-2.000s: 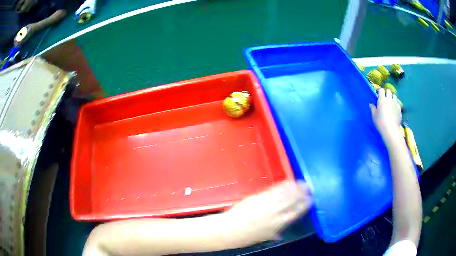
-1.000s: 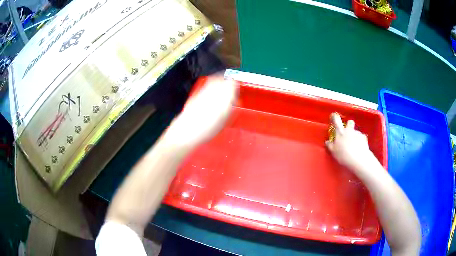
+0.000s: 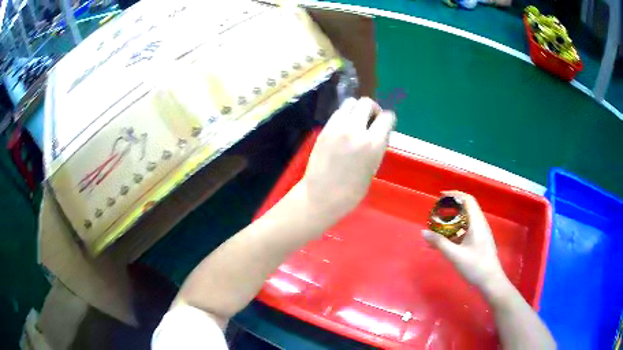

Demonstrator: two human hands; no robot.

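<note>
My right hand holds a shiny gold ornament shell above the right part of the red tray. The shell's round dark opening faces up towards me. My left hand is raised over the tray's far left corner, near the carton's mouth. Its fingers are bent together around a small dark spot; whether that is a black piece or shadow I cannot tell. The cardboard carton lies on its side at the left, its inside dark.
The blue tray stands at the right beside the red tray. A small red basket heaped with gold pieces is across the green table. A carton flap hangs at the lower left. A grey post stands far right.
My right hand has lifted the shell from the red tray and turned its opening up. My left hand has moved from a blur at the tray's corner to a raised position. The view has shifted left.
</note>
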